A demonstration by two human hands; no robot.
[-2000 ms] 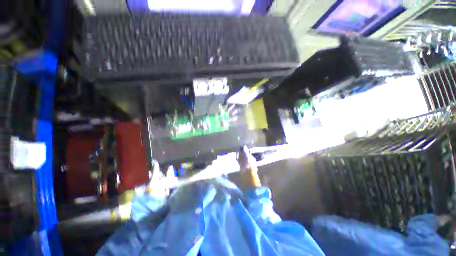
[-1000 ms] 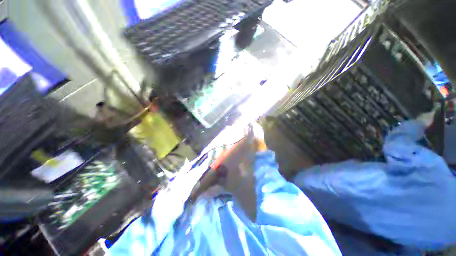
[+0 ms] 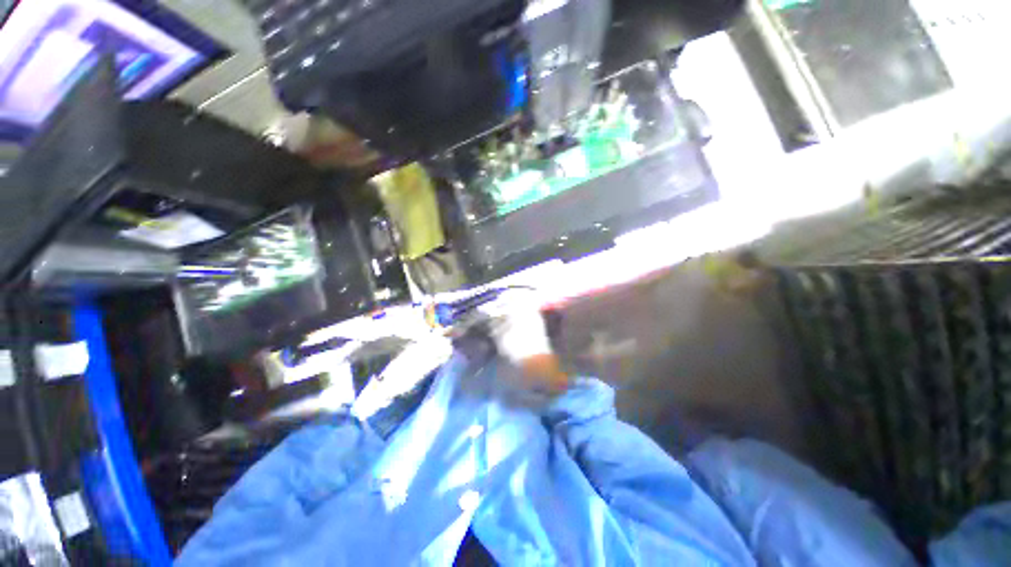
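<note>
A black fixture (image 3: 599, 205) with a green circuit board (image 3: 560, 166) in it lies on the bench beyond my hands. A second fixture at the left holds another circuit board (image 3: 253, 266). A yellow sheet (image 3: 411, 210) is between the two fixtures. My right hand (image 3: 523, 341), in a white glove and blurred, is near the bench edge in front of the fixtures. My left hand (image 3: 412, 371) is a bright white blur left of it, near the end of the blue sleeve. The fingers of both hands are unclear, and I cannot tell if they hold anything.
A keyboard (image 3: 355, 44) is above the fixtures. A screen (image 3: 100, 66) is at upper left. A blue frame edge (image 3: 111, 432) is at lower left. Rows of boards (image 3: 898, 377) stand in a rack at the right. Another person's blue sleeve (image 3: 793, 493) shows at lower right.
The view has swung since one second ago, so both fixtures appear more level and farther right. My right hand appears lower and farther left, bent inward. The other person's sleeve appears lower.
</note>
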